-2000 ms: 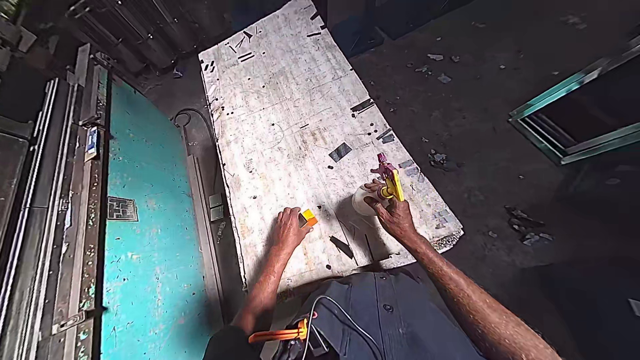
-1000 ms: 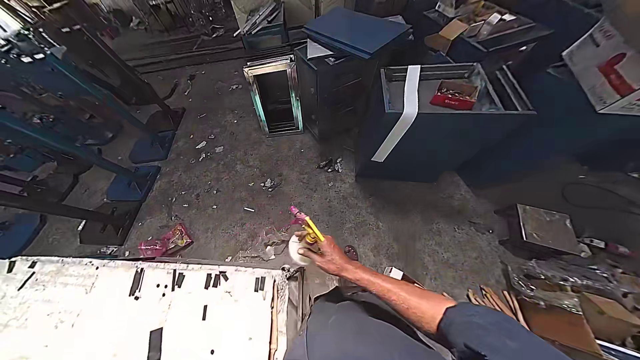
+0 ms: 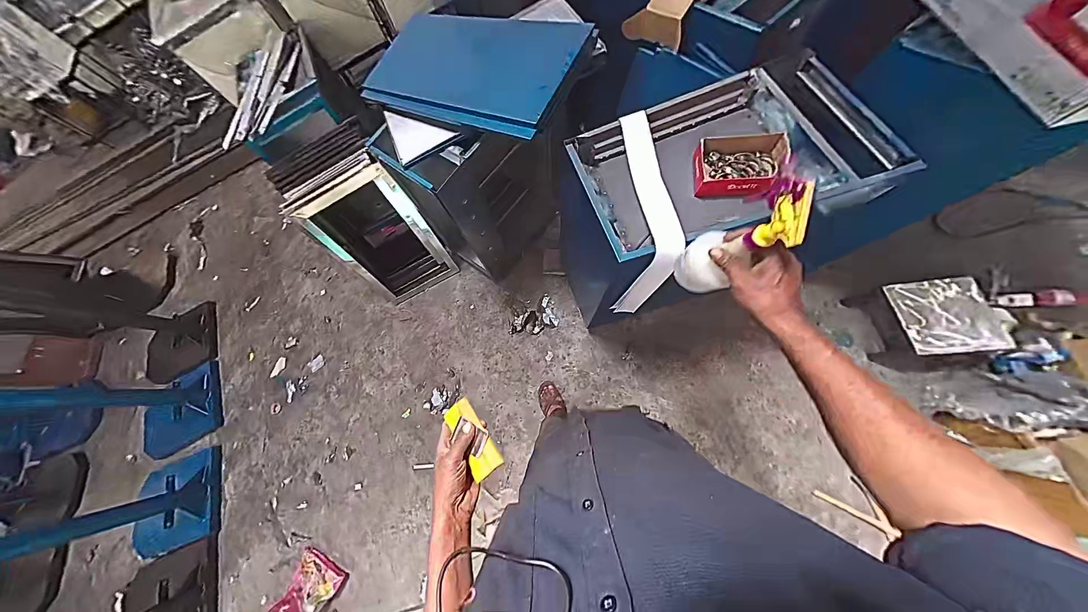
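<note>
My right hand (image 3: pixel 765 280) grips a white spray bottle (image 3: pixel 704 262) with a yellow and purple trigger head (image 3: pixel 786 217), held tilted in front of a blue metal cabinet. Lower and to the left, over the floor, my left hand (image 3: pixel 457 467) holds a flat yellow tool (image 3: pixel 474 442), possibly a plastic scraper. On the cabinet's recessed top, behind the bottle, lies a red cardboard box (image 3: pixel 741 166) of small metal parts. A white strip (image 3: pixel 653 191) drapes over the cabinet's front edge, just left of the bottle.
Stacked metal frames (image 3: pixel 374 229) stand on the floor beside a dark cabinet (image 3: pixel 501 187) bearing blue panels (image 3: pixel 480 72). Blue posts with base plates (image 3: pixel 178 408) are at left. Scraps and a pink wrapper (image 3: pixel 313 582) litter the floor. Cardboard and plastic sheeting (image 3: pixel 960 391) lie at right.
The view has swung from the white worktable to the cabinets. My right hand still holds the spray bottle, now at the blue cabinet. My left hand, out of view a second ago, shows again with the yellow tool.
</note>
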